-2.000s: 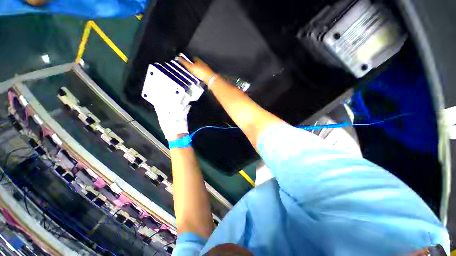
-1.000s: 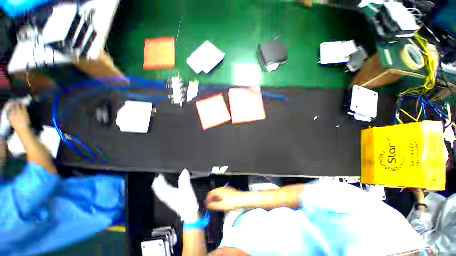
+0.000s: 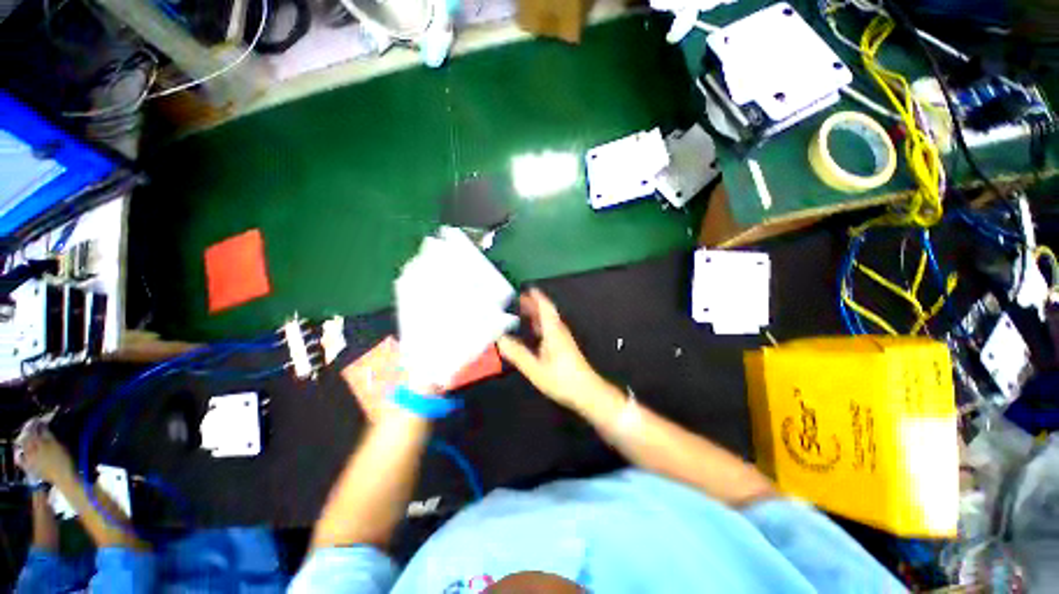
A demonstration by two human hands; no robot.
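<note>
My left hand, in a white glove with a blue wrist strap, holds a white square unit above the near edge of the green surface. Glove and unit blur together, so the fingers cannot be made out. My bare right hand is just right of the unit, thumb and fingers apart; whether it touches the unit is unclear. Red-orange pads lie on the black mat below, partly hidden by the glove. A dark unit is partly hidden behind the held unit.
White units lie on the green surface, on the mat at right and at left. A yellow carton stands at right, below a tape roll and cables. A connector is left of the pads. Another person's hands are far left.
My hands have moved from the bench's front edge up over the pads. My left hand now holds a white unit. The view has shifted and turned.
</note>
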